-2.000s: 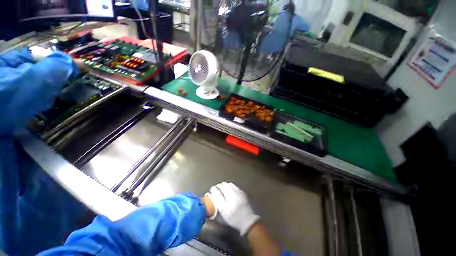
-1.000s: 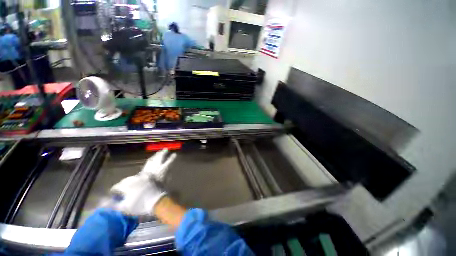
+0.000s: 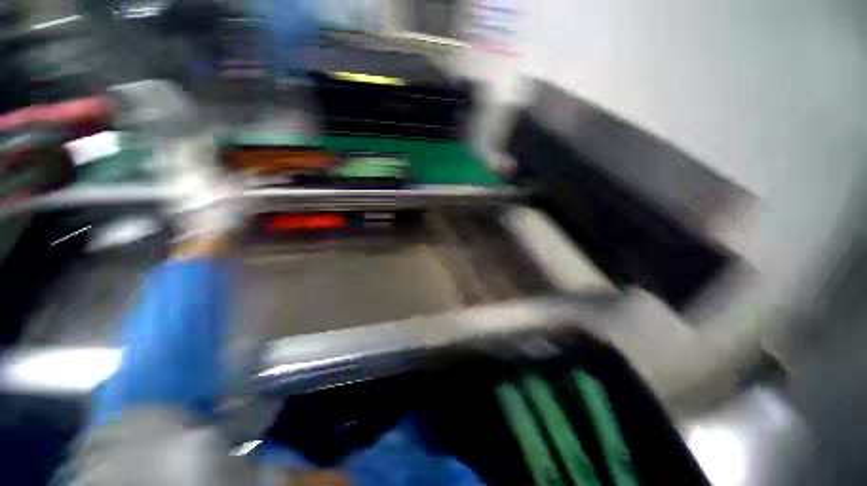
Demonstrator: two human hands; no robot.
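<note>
The view is strongly blurred. My left hand (image 3: 195, 180), in a white glove, reaches forward over the far rail, left of the black tray of orange components (image 3: 279, 159). Its fingers are smeared, so its grip is unclear. My right hand (image 3: 147, 454), a pale gloved shape, is low at the bottom left beside my left sleeve, partly cut off by the edge. Its fingers cannot be made out. A tray with light-green strips (image 3: 373, 169) stands right of the orange parts.
A near rail (image 3: 409, 344) and far rail (image 3: 380, 196) bound the steel surface (image 3: 352, 280). A red-orange bar (image 3: 304, 221) is below the far rail. Several long green strips (image 3: 549, 427) lie in a black container at lower right. Black boxes (image 3: 390, 104) stand behind the green mat.
My hands, close together over the steel surface one second ago, are now apart: the left is farther forward, the right low and near. The head view has shifted.
</note>
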